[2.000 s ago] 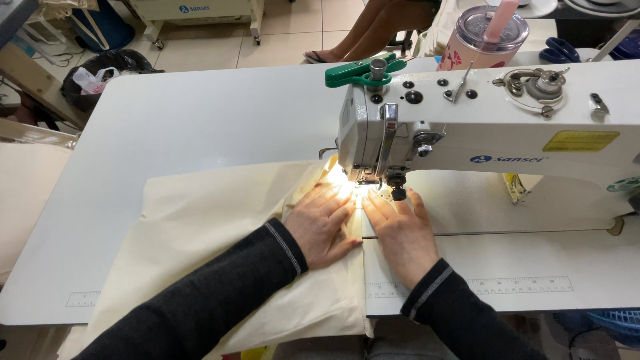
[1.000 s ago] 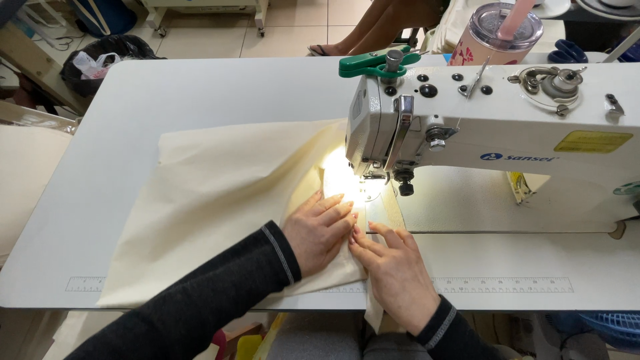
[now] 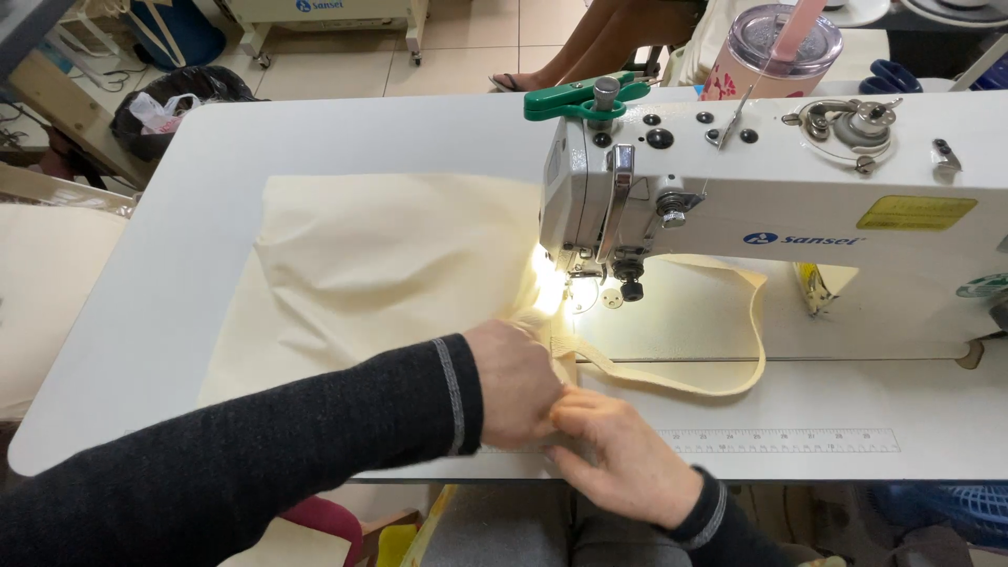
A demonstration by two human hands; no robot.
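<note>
Cream fabric (image 3: 386, 252) lies on the table left of the Sansei sewing machine (image 3: 732, 189), its right edge by the lit needle area. My left hand (image 3: 512, 382) is closed on the fabric's edge just in front of the presser foot. My right hand (image 3: 622, 457) touches it from the right, thumb and index finger pinched at the same edge; the fingertips are partly hidden. A cream fabric strap (image 3: 760, 323) loops from the fabric's edge out over the machine bed and back behind the needle area.
Green-handled thread snips (image 3: 563, 101) rest on the machine head. Behind it stands a pink tumbler (image 3: 776, 51) with a straw. A printed ruler (image 3: 787, 441) runs along the front edge. A black-bagged bin (image 3: 197, 87) and a person's legs (image 3: 606, 35) are beyond the table.
The strap now loops over the machine bed, where earlier frames show no such loop. My left hand has moved to the right, against my right hand, and the fabric lies differently.
</note>
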